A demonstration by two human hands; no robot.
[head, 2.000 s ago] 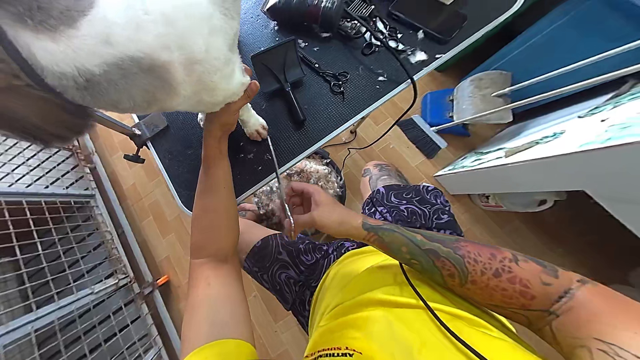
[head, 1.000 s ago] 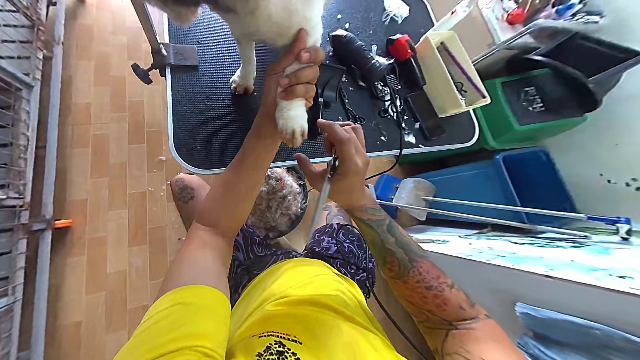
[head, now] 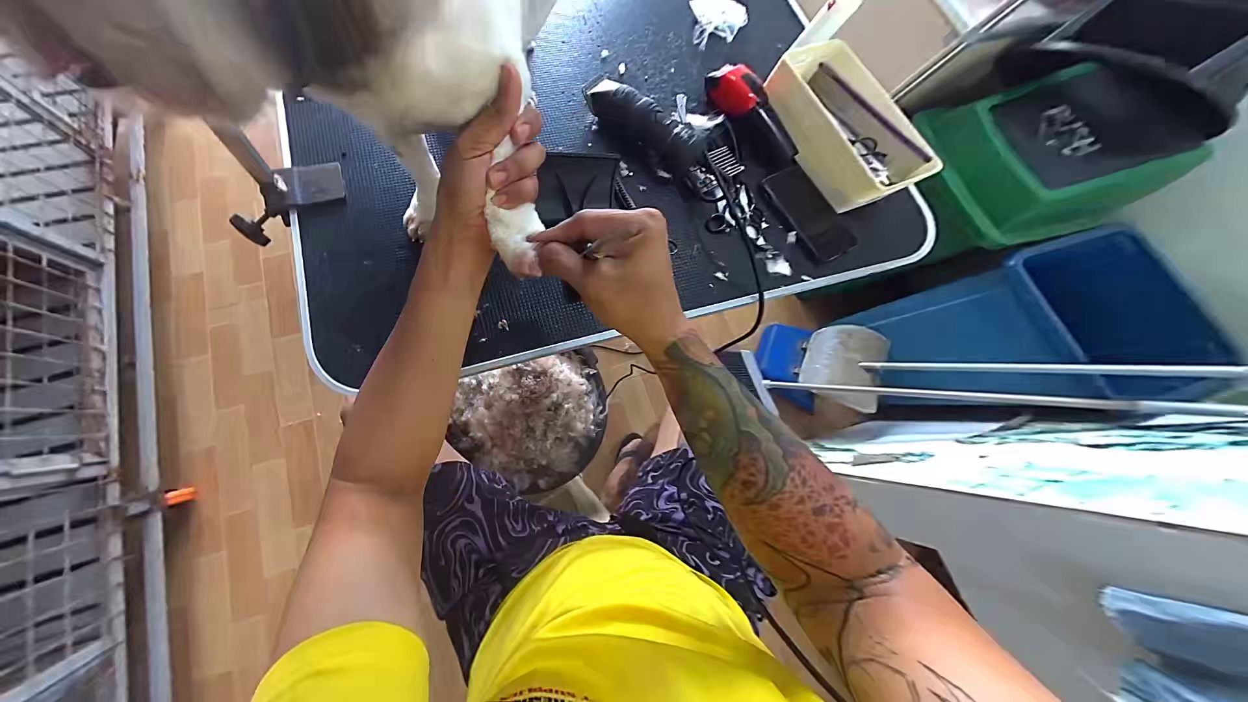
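Note:
A white and dark dog (head: pixel 429 78) stands on the black ribbed top of a grooming table (head: pixel 341 292). My left hand (head: pixel 492 156) is wrapped around one foreleg, above the white paw (head: pixel 514 237). My right hand (head: pixel 619 268) touches the fur at the paw's edge with thumb and forefinger; a slim metal tool, mostly hidden, lies within its curled fingers. It looks like the scissors of the earlier frames. The dog's other forepaw (head: pixel 419 216) rests on the table. Behind my hands lies a black slicker brush (head: pixel 577 185).
Black clippers (head: pixel 648 127), a red and black clipper (head: pixel 746 102), a phone (head: pixel 809 214) and a cream tool box (head: pixel 853 127) lie on the table's right. A cord hangs over the edge. Below is a bin of fur (head: pixel 531 419); a metal cage (head: pixel 58 390) stands left.
My right hand has moved up to the paw; two seconds ago it was below the table edge with the scissors. My left hand keeps hold of the foreleg. The view has shifted.

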